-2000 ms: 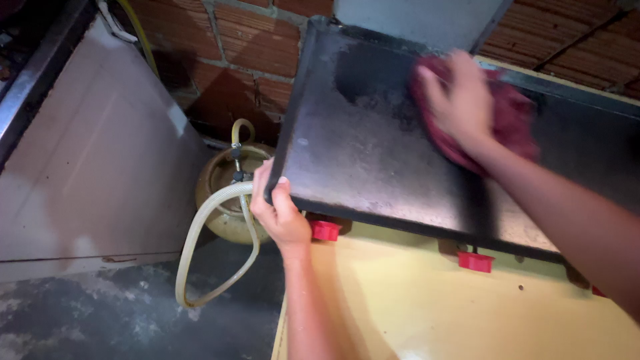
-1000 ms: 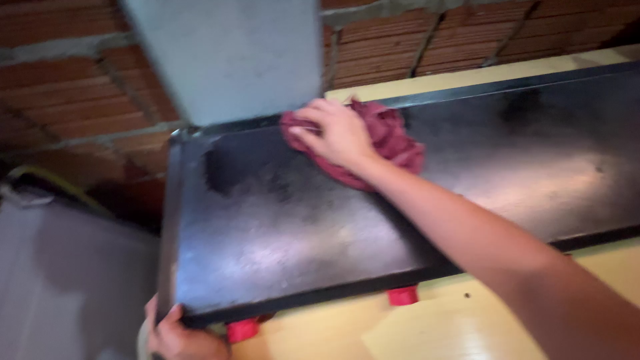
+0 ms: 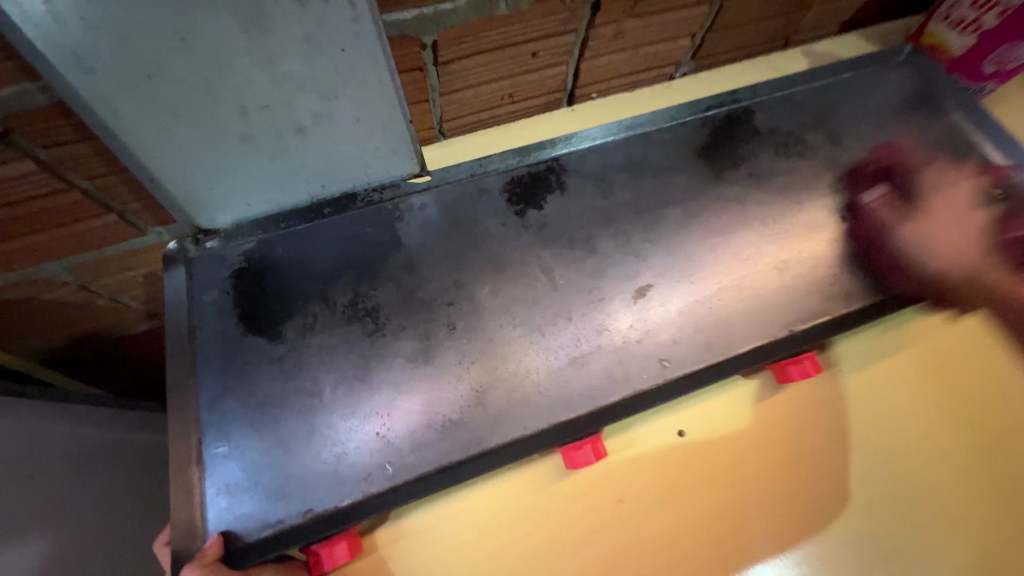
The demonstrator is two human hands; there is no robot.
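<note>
A long, dark metal griddle plate (image 3: 480, 320) with a raised rim and black scorched patches spans the view. At its right end my right hand (image 3: 952, 224), blurred, presses a dark red cloth (image 3: 872, 216) on the surface. My left hand (image 3: 216, 560) grips the griddle's near left corner at the bottom edge, partly out of view. Red knobs (image 3: 584, 451) stick out beneath the griddle's front edge.
A grey metal panel (image 3: 224, 96) rises behind the griddle's left part, before a brick wall (image 3: 504, 72). The yellow table surface (image 3: 720, 480) lies in front. A pink and red package (image 3: 976, 40) stands at the back right.
My right hand has moved the red cloth from the griddle's back left part to its right end. My left hand stays at the left corner. The view has shifted right and closer.
</note>
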